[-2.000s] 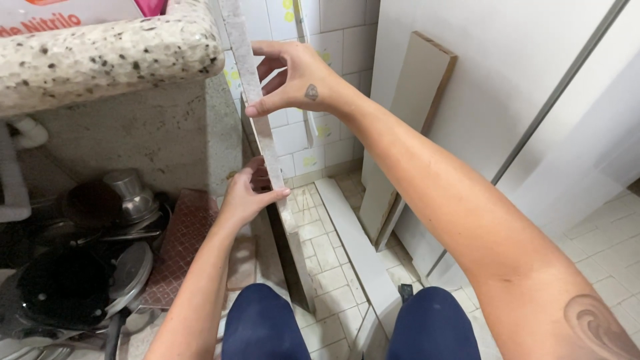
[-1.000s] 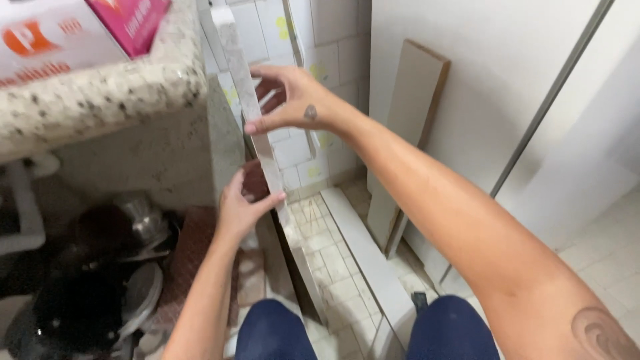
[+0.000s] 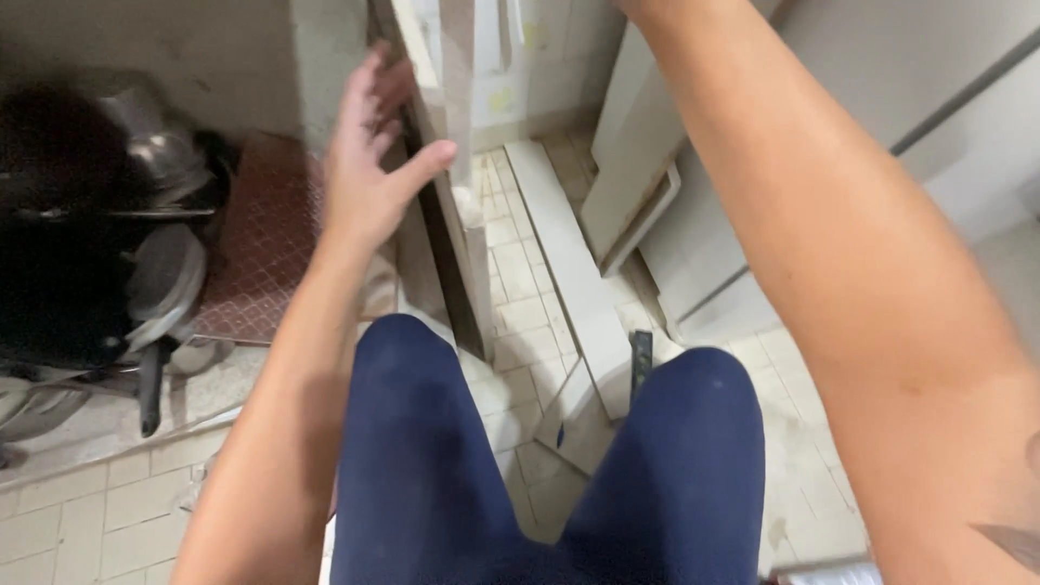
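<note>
My left hand [image 3: 378,150], blurred, has its fingers spread beside an upright pale panel edge [image 3: 467,211]; the thumb lies across or just in front of that edge, and whether it touches cannot be told. Only the forearm and wrist of my right arm show plainly, reaching up past the top edge of the picture, so what that hand holds is hidden. Between the panel and the leaning boards, a long white board [image 3: 561,260] lies on the tiled floor. A dark tool or handle [image 3: 641,357] is by my right knee.
Pale boards [image 3: 634,179] lean against a white cabinet or appliance at the right. Pans [image 3: 166,280] and a metal pot [image 3: 162,154] stand at the left near a red-brown patterned panel [image 3: 264,236]. A small tile piece with a blue mark [image 3: 577,422] lies between my knees.
Both hands were at the upright panel's edge. My left fingers have spread, and my right hand has gone out of the top of the picture. The view has tilted downward.
</note>
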